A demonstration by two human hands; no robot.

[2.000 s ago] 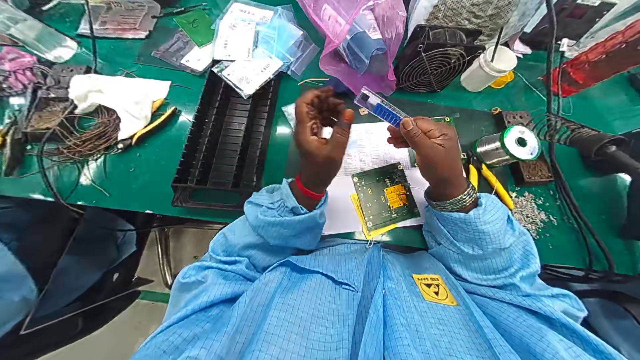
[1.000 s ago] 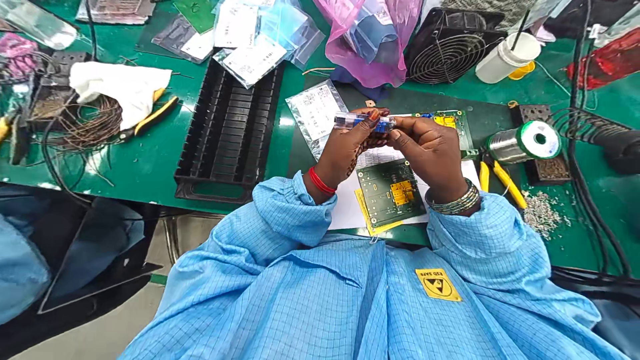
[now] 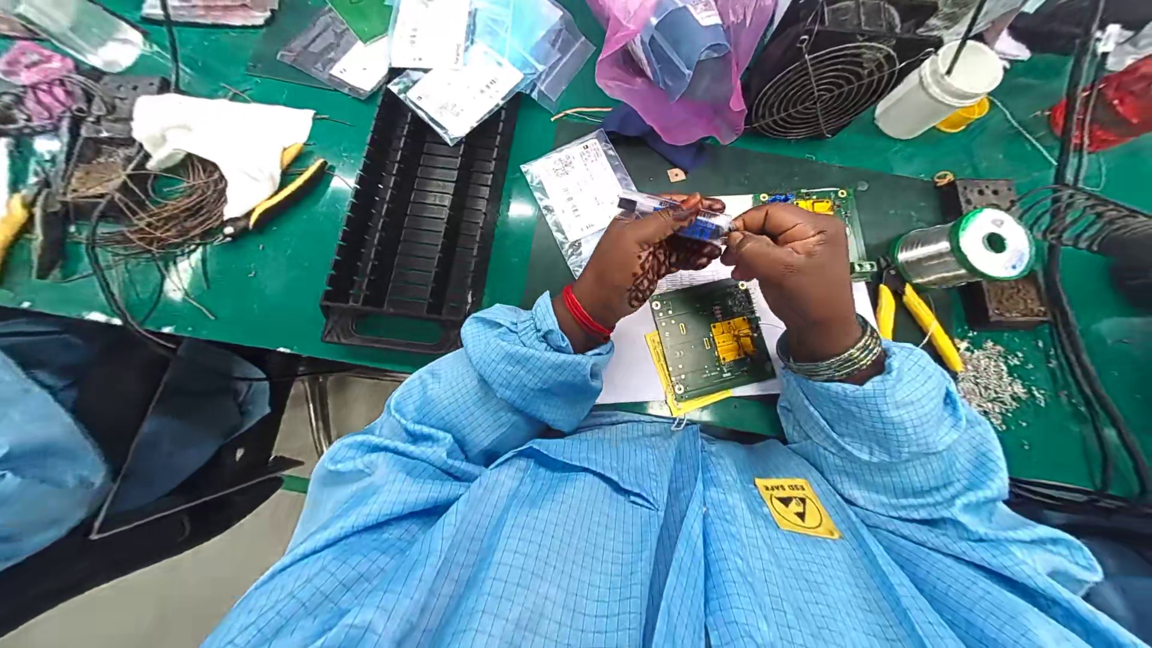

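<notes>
My left hand point(image 3: 652, 252) is closed around a clear plastic tube of blue parts point(image 3: 697, 225), which lies nearly level. At the tube's right end, the bent fingers of my right hand point(image 3: 792, 261) pinch its tip; what lies between them is too small to tell. Below both hands a green circuit board point(image 3: 697, 364) with yellow tape rests on white paper point(image 3: 630, 364) and a yellow-edged sheet point(image 3: 663, 364). Behind my right hand a second circuit board point(image 3: 841, 211) with blue and yellow parts is partly hidden. A labelled clear bag point(image 3: 576, 184) lies left of the tube.
A black slotted tray point(image 3: 418, 229) stands at left, beside wire point(image 3: 171, 216) and yellow-handled pliers point(image 3: 283, 198). At right are a solder reel point(image 3: 963, 249), another pair of yellow-handled pliers point(image 3: 927, 324), clipped leads point(image 3: 994, 382) and black cables point(image 3: 1071, 333). A fan point(image 3: 823, 85) stands behind.
Two seconds ago my right hand held the tube up and my left hand was apart from it with fingers spread. The left hand now grips the tube, with the right hand at its end.
</notes>
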